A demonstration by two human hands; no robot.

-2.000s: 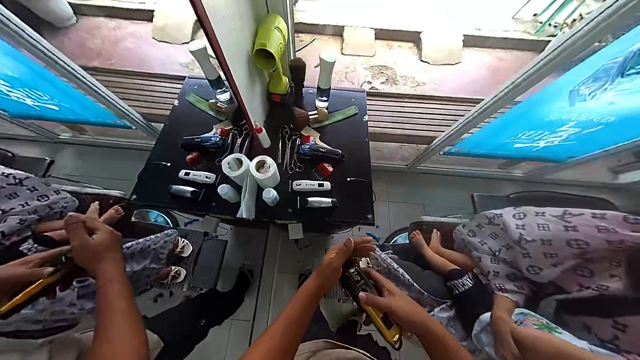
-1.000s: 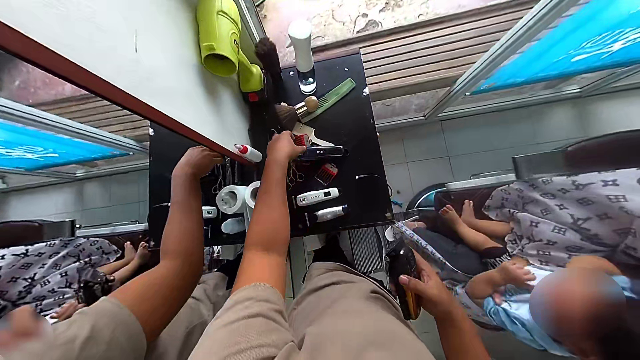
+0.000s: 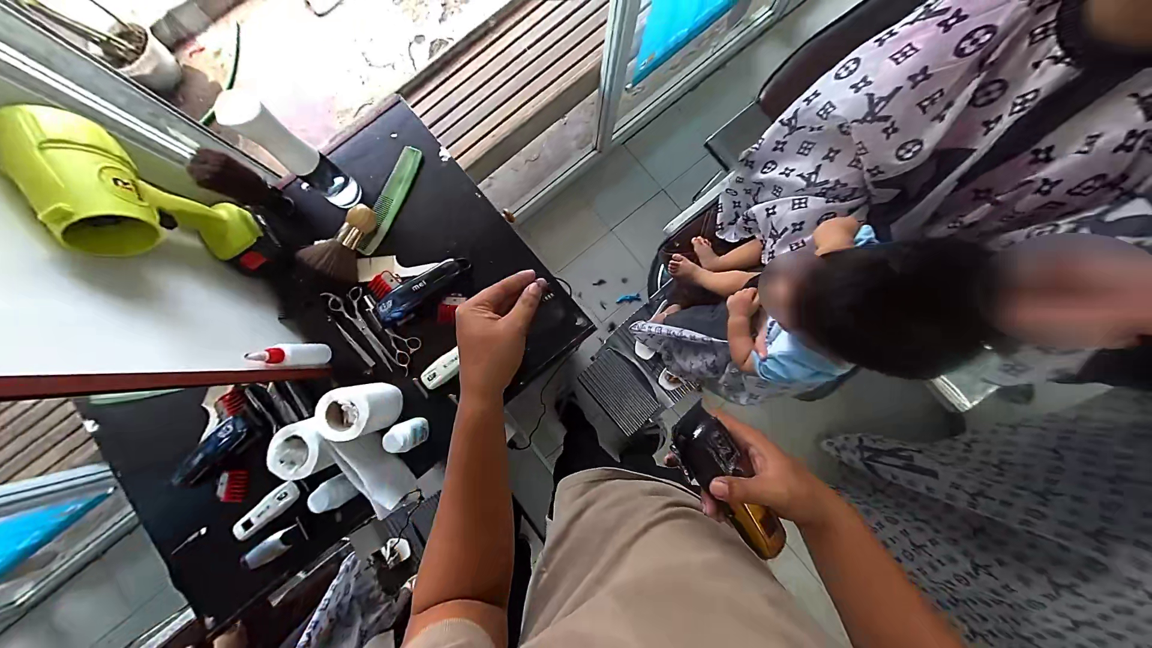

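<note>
My right hand (image 3: pixel 760 468) is wrapped around a black and gold hair clipper (image 3: pixel 720 477), its blade end up and to the left. Over the near edge of the black table (image 3: pixel 486 234) is my left hand (image 3: pixel 495 333), thumb and forefinger close together; whether something small is between them cannot be told. It partly hides a white trimmer (image 3: pixel 441 369). Left of it lie a dark blue clipper (image 3: pixel 418 290), red guard combs (image 3: pixel 385 284), scissors (image 3: pixel 355 319), a neck brush (image 3: pixel 333 256) and a green comb (image 3: pixel 394 198).
A mirror (image 3: pixel 180 315) reflects the table. A yellow-green hair dryer (image 3: pixel 99 180), a spray bottle (image 3: pixel 270 139) and a paper roll (image 3: pixel 360 409) stand nearby. On the right, a person in a patterned cape (image 3: pixel 864 117) sits with a small child (image 3: pixel 792 315). A footrest (image 3: pixel 621 387) is below.
My left hand has come back from the guard combs and scissors toward the near table edge. My right hand keeps its hold on the clipper. The view has turned toward the right.
</note>
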